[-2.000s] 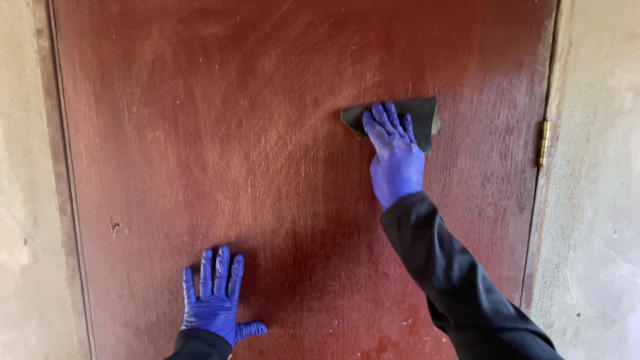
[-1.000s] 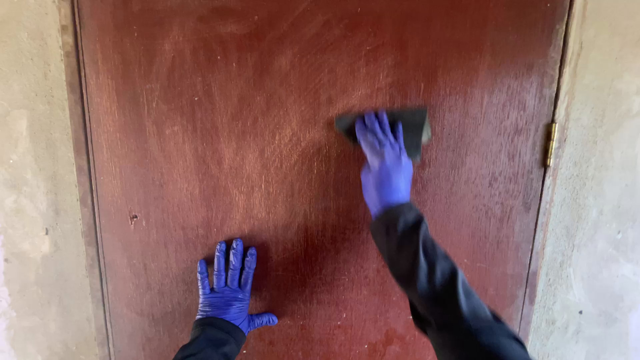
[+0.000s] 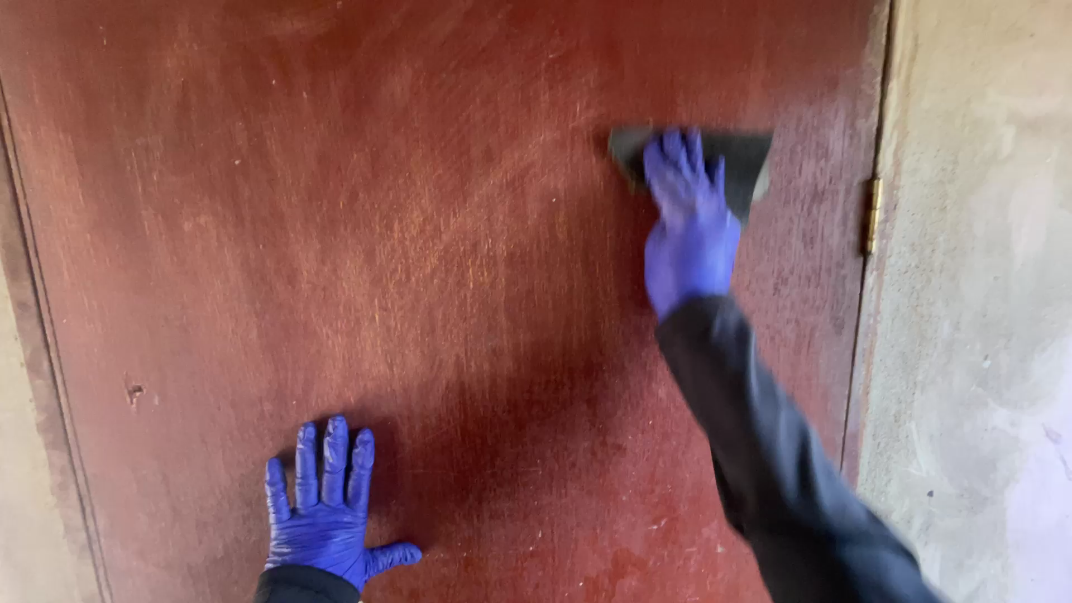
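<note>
A reddish-brown painted wooden door (image 3: 469,276) fills most of the view, with fine scratches and paler worn streaks across its middle. My right hand (image 3: 691,222), in a blue glove, presses a dark sheet of what looks like sandpaper (image 3: 741,159) flat to the door's upper right. The sheet's edges curl out on both sides of the fingers, and the hand is slightly blurred. Lower left, my left hand (image 3: 322,511), also gloved in blue, rests on the door, fingers spread, holding nothing. Both arms wear dark sleeves.
A brass hinge (image 3: 873,216) sits at the door's right edge. Beyond it is a rough, patchy grey wall (image 3: 971,293). The door frame (image 3: 38,335) and a strip of pale wall (image 3: 21,469) run along the left. A small gouge (image 3: 134,392) marks the door above and left of my left hand.
My right hand, still on the dark sheet, has shifted a little over the upper right of the door. My left hand stays spread on the lower left.
</note>
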